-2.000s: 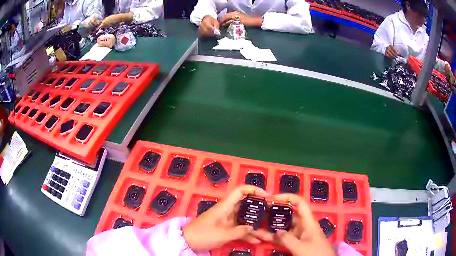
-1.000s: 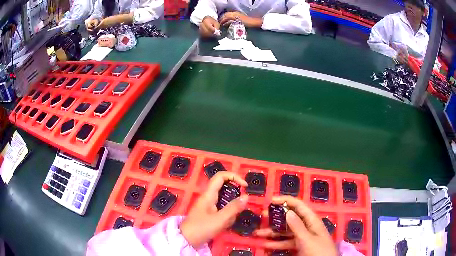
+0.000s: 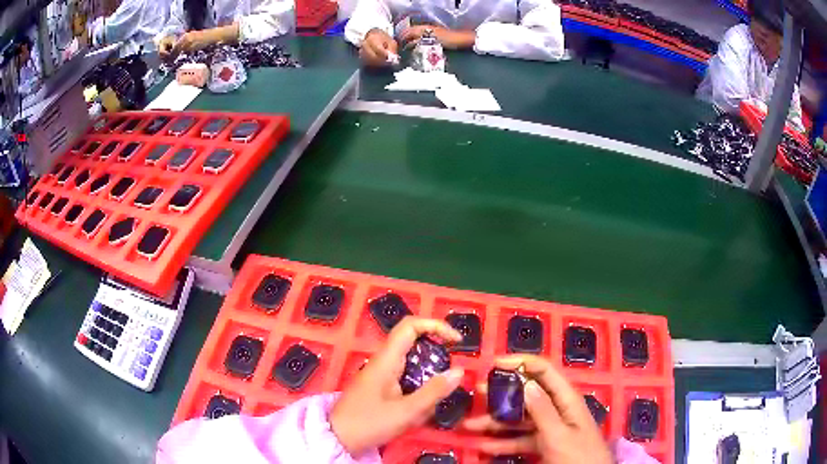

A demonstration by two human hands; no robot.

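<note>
My left hand (image 3: 385,399) holds a watch body (image 3: 424,364) with its lit screen up, showing a grid of pale icons. My right hand (image 3: 553,412) holds a second watch body (image 3: 505,395) upright, its screen lit with a dim bluish-purple picture. Both hands are bare, in pink sleeves, over the red foam tray (image 3: 354,281). Its square pockets hold several watch bodies, back covers up with a round ring. The hands and sleeves hide part of the tray.
A second red tray (image 3: 195,237) with watches lies tilted at the left, by a white calculator (image 3: 136,328). A green belt (image 3: 508,208) runs beyond the front tray. A clipboard (image 3: 736,433) lies at the right. People in white coats sit across.
The hands moved apart, then stayed over the tray. The left watch went from menu text to an icon grid, the right one from text to a bluish-purple picture.
</note>
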